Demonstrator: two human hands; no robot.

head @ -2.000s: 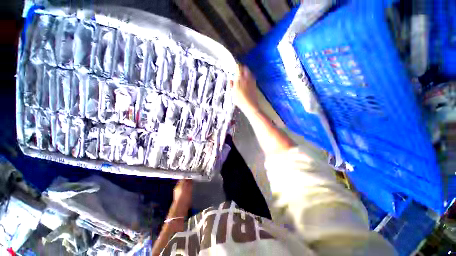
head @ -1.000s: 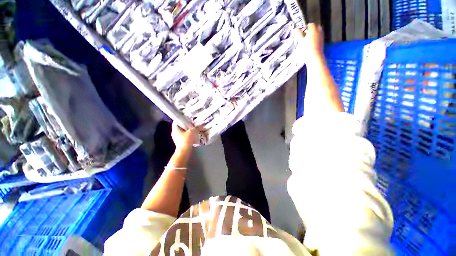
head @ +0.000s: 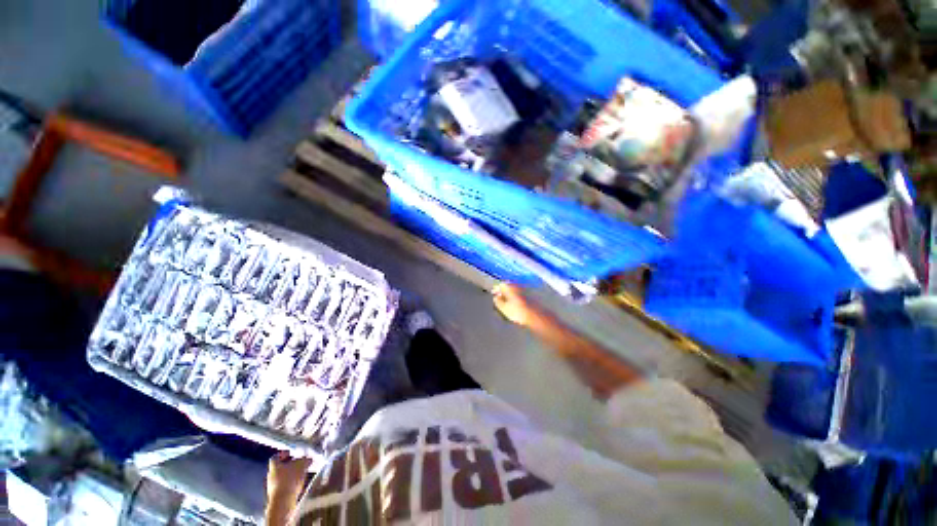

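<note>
The filled crate [head: 247, 329] is at the left, with a white paper lining and neat rows of silvery-grey wrapped pieces. My left hand [head: 289, 475] is at its near corner, partly cut off from view; it seems to hold the rim, but its fingers are hidden. My right hand [head: 510, 302] is away from the filled crate, reaching forward near the lower edge of a blue crate [head: 514, 211]. It is blurred, nothing shows in it, and its finger shape is unclear. That blue crate holds loose dark pieces, a small white box and papers.
A wooden pallet [head: 354, 195] lies under the mixed crate. An orange frame [head: 118, 144] is on the floor at far left. A dark-inside blue crate [head: 252, 77] stands at the back left. More blue crates [head: 740, 277] and brown cardboard [head: 812, 123] are at right. Papers lie lower left.
The filled crate now appears smaller and farther left. My right hand has let go of its rim and moved away from it. The view has turned, showing the mixed crate and orange frame.
</note>
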